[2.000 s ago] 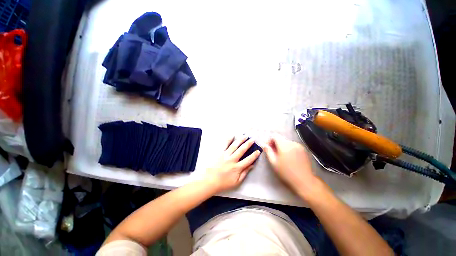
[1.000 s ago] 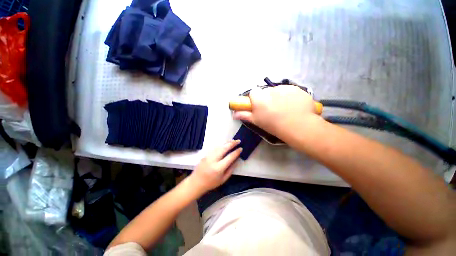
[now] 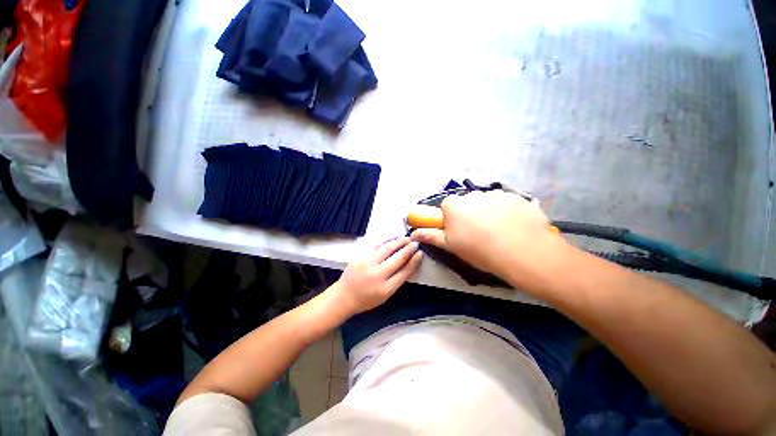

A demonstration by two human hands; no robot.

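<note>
My right hand (image 3: 502, 230) grips the orange-yellow handle (image 3: 425, 220) of the steam iron (image 3: 455, 262). The iron's dark body lies at the table's front edge, partly hidden under my hand. My left hand (image 3: 380, 274) is at the front edge, its fingertips close together beside the iron's left end. The small navy piece cannot be made out; the iron and fingers cover that spot. A neat overlapping row of navy pieces (image 3: 289, 189) lies to the left. A loose navy pile (image 3: 298, 58) lies behind it.
The steam hose and cord (image 3: 672, 254) trail right from the iron. The white table cover (image 3: 510, 111) is greyish at right. A long dark padded shape (image 3: 106, 102) runs along the left edge. A red bag (image 3: 42, 68) and clear-wrapped bundles (image 3: 77, 294) are beyond it.
My right hand has taken hold of the iron and brought it left, then nearer the front edge. The navy piece seen under my left fingers before is now covered. The view has shifted.
</note>
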